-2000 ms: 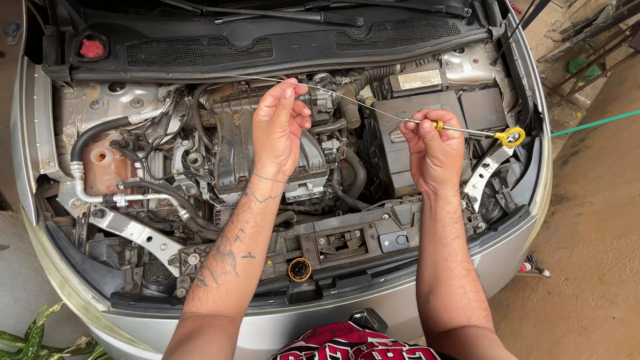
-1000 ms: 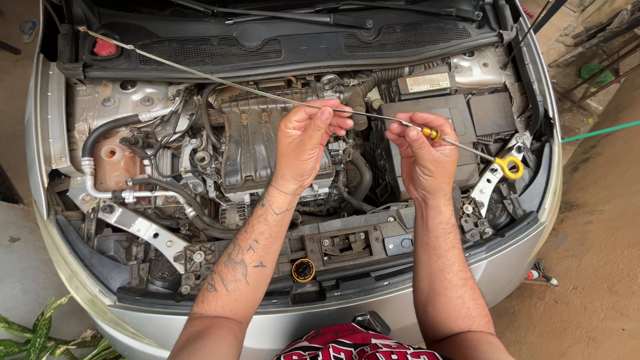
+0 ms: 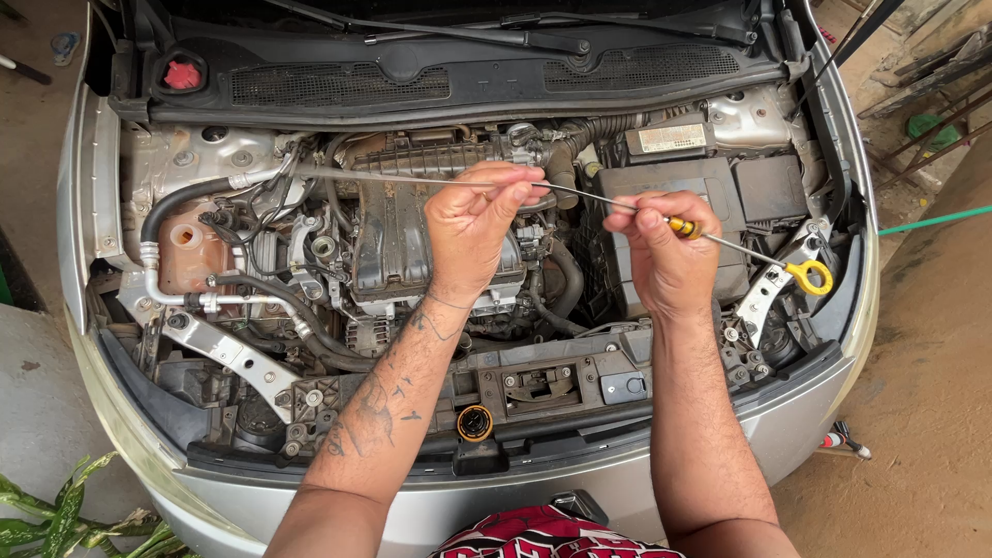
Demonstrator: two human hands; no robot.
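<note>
My right hand (image 3: 670,240) grips an engine oil dipstick (image 3: 744,249) near its yellow-and-black stopper, with the yellow ring handle sticking out to the right. Between the thumb and fingers of my left hand (image 3: 484,217), the thin metal rod is pinched; it bends slightly between my hands. Its far end runs left over the engine cover (image 3: 391,232) and is blurred. An oil filler cap (image 3: 474,423) with an orange rim lies upside down on the front crossmember, below my hands.
Around my hands lie the battery cover (image 3: 666,186), an orange-brown coolant reservoir (image 3: 190,260), hoses, and silver brackets (image 3: 232,349). Wipers (image 3: 542,39) and the black cowl (image 3: 496,85) border the back. A green cord (image 3: 938,219) stretches off at the right; plant leaves (image 3: 70,496) are at lower left.
The dipstick's far end has swung from the upper left near the red cap to above the engine's left side. The rod now bends between my hands. Both hands still hold it.
</note>
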